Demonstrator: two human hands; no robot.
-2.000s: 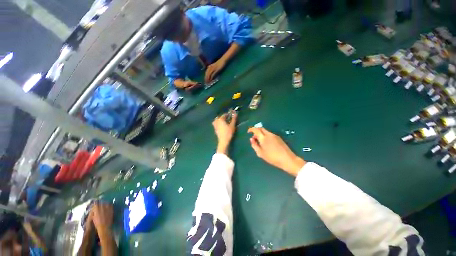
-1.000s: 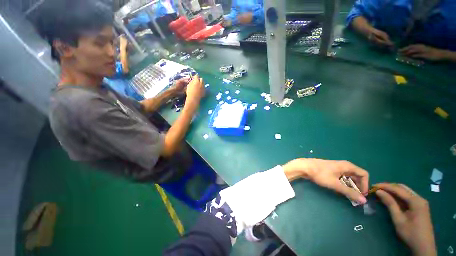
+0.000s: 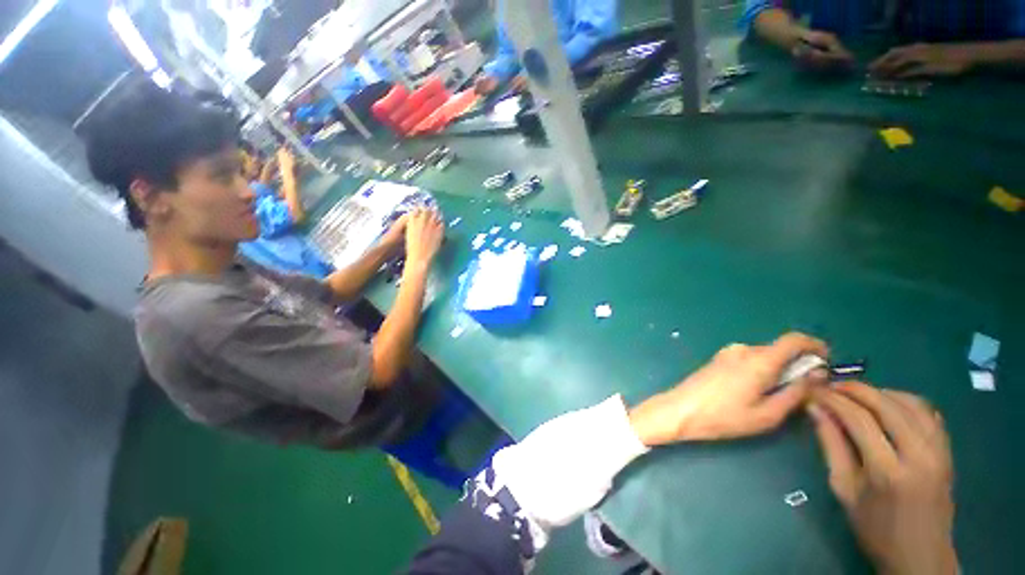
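Note:
My left hand [image 3: 731, 395] grips a small silvery metal unit [image 3: 803, 368] between thumb and fingers, just above the green bench. A dark rod end [image 3: 847, 368] sticks out to the right of the fingers. My right hand [image 3: 891, 461] is close against it, its fingertips touching the unit's near side; the fingers hide much of the unit. Whether the right fingertips hold a separate small piece cannot be told.
Green bench [image 3: 719, 270] with a blue box [image 3: 498, 289] of white pieces and loose white pads around it. Grey post [image 3: 562, 124], metal units [image 3: 680, 200] beside it. Small pale ring [image 3: 796, 498] near my right hand. Seated person [image 3: 259, 303] at left; others across.
The unit in my left hand has turned, with its dark rod now pointing right. My right hand has closed in against it. The yellow-orange strip seen between the hands is no longer visible.

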